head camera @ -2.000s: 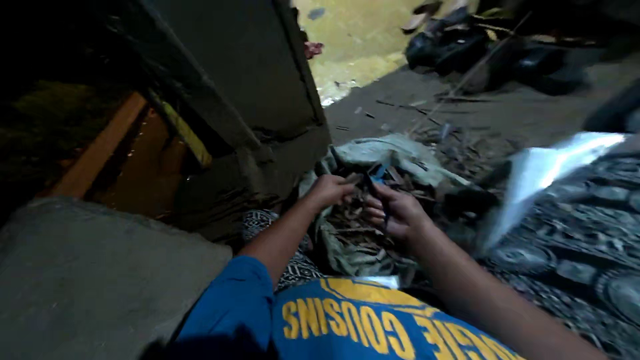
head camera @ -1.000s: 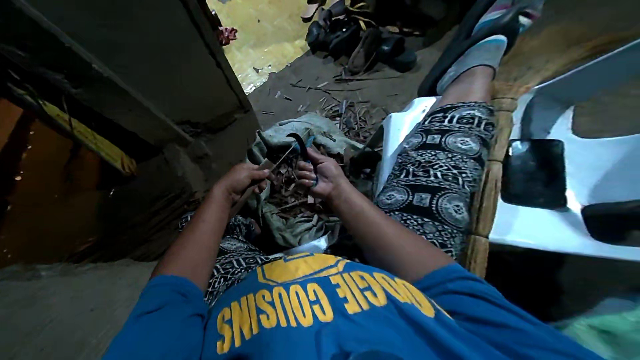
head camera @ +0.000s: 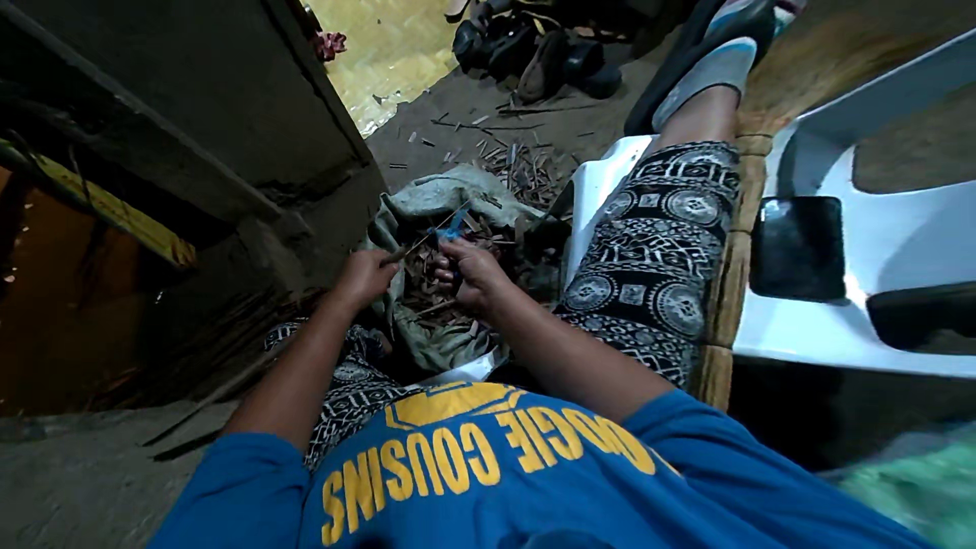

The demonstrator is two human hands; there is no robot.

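Observation:
My left hand [head camera: 364, 276] is closed on a thin stick [head camera: 415, 245], which slants up to the right over an open sack. In my right hand [head camera: 469, 274] is a blue-handled cutting tool [head camera: 454, 226]; its blades are too blurred to name its kind. The tool meets or nearly meets the stick. Below both hands lies the greenish cloth sack [head camera: 450, 187], its rim folded open, with short cut pieces of stick [head camera: 427, 282] inside. My right palm hides part of the tool.
Scattered stick pieces [head camera: 530, 171] lie on the floor beyond the sack. Several shoes [head camera: 541, 65] stand farther back. At right, a leg in patterned trousers [head camera: 652, 229] rests beside a bamboo pole [head camera: 728, 290] and a white plastic chair [head camera: 801, 328] bearing a dark phone-like object [head camera: 799, 248]. A wooden panel [head camera: 229, 91] rises at left.
The view has swung right since the oldest frame, bringing the chair into sight. Since one second ago the tool's outline has changed beside my right hand, with more blue showing.

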